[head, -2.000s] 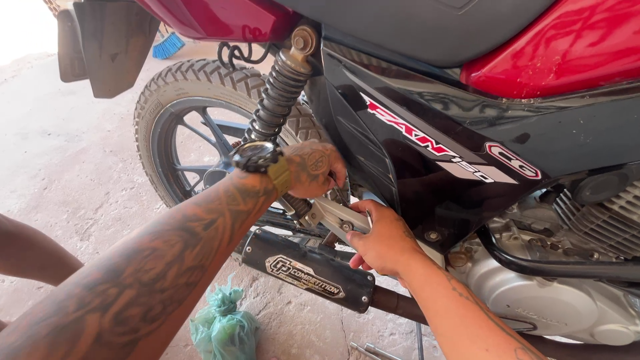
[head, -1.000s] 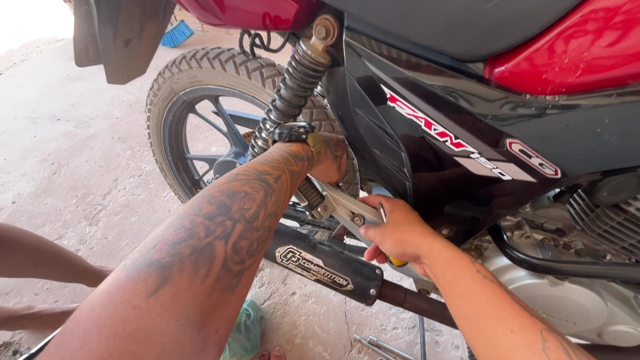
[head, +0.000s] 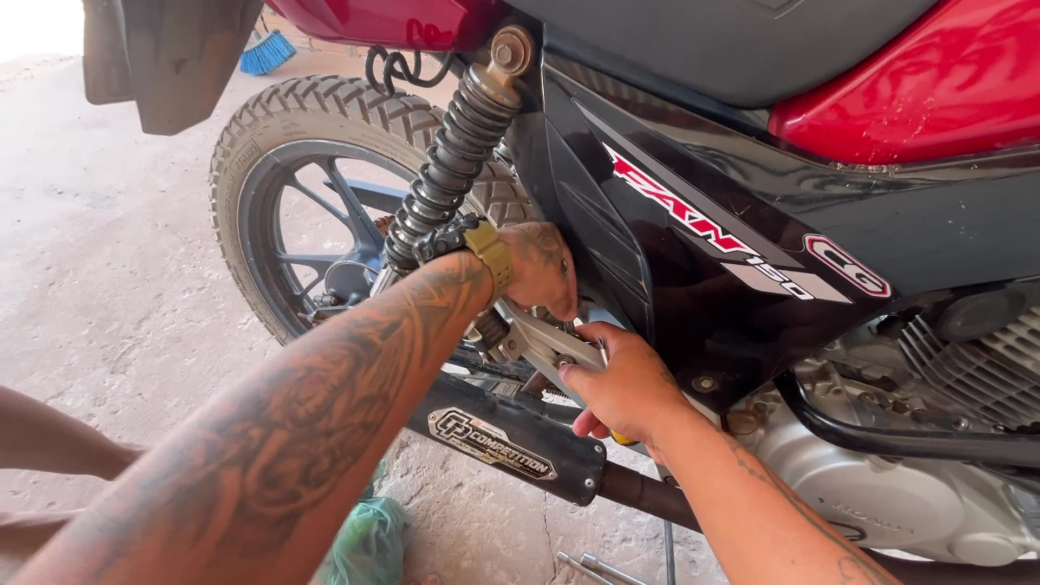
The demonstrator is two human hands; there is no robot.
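My left hand (head: 540, 268), with a watch on the wrist, reaches behind the metal footpeg bracket (head: 536, 337) of a motorcycle, close to its black side panel (head: 691, 244). Its fingertips are hidden, so what they touch cannot be told. My right hand (head: 630, 382) is at the front end of the bracket, fingers curled round a tool whose yellow part (head: 622, 438) shows beneath the palm. A thin metal shaft stands by the thumb. The black exhaust muffler (head: 512, 439) lies below both hands. The coil-spring shock absorber (head: 455, 154) rises just behind my left wrist.
The rear wheel (head: 284, 219) is at the left, the engine cover (head: 877, 487) at the lower right. On the concrete floor lie metal tools (head: 597, 569) and a green plastic bag (head: 370, 540). A blue broom (head: 266, 54) is at the back. Another person's bare legs (head: 57, 439) show at the left edge.
My left hand has moved from the bracket, where its fingers showed two seconds ago, to behind it. My right hand stays at the bracket; the yellow part has come into sight below it.
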